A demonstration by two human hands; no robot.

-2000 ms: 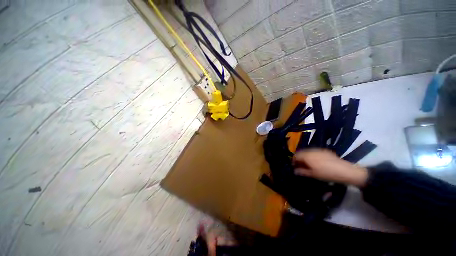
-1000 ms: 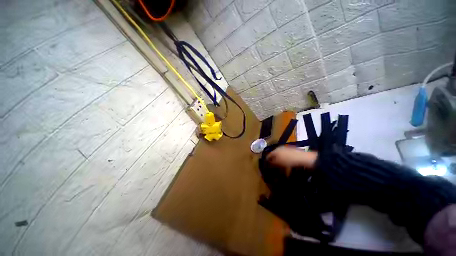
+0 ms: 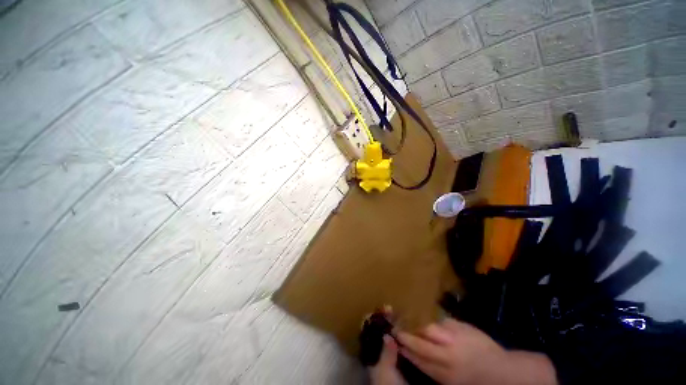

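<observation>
Many black strips (image 3: 594, 225) lie fanned out at the right, with a thick dark bundle and a loop beside the orange-taped edge. My left hand (image 3: 387, 367) is at the bottom edge of the picture, partly cut off, closed around a small dark piece (image 3: 372, 337) that looks like black strip ends. My right hand (image 3: 459, 355) reaches in from the right, its fingertips together on the same dark piece. The hands meet over the near edge of the cardboard. The piece is blurred and its exact shape cannot be told.
A brown cardboard sheet (image 3: 361, 256) has an orange-taped edge (image 3: 508, 203). A small white round thing (image 3: 449, 204) lies on it. A yellow plug adapter (image 3: 374, 169) and dark cables (image 3: 430, 162) are at the wall. A small greenish-black tool (image 3: 572, 129) stands by the back wall.
My right hand has moved from the bundle near the white round thing down to the near cardboard edge. My left hand, out of view a second ago, is back beside it. The view has shifted.
</observation>
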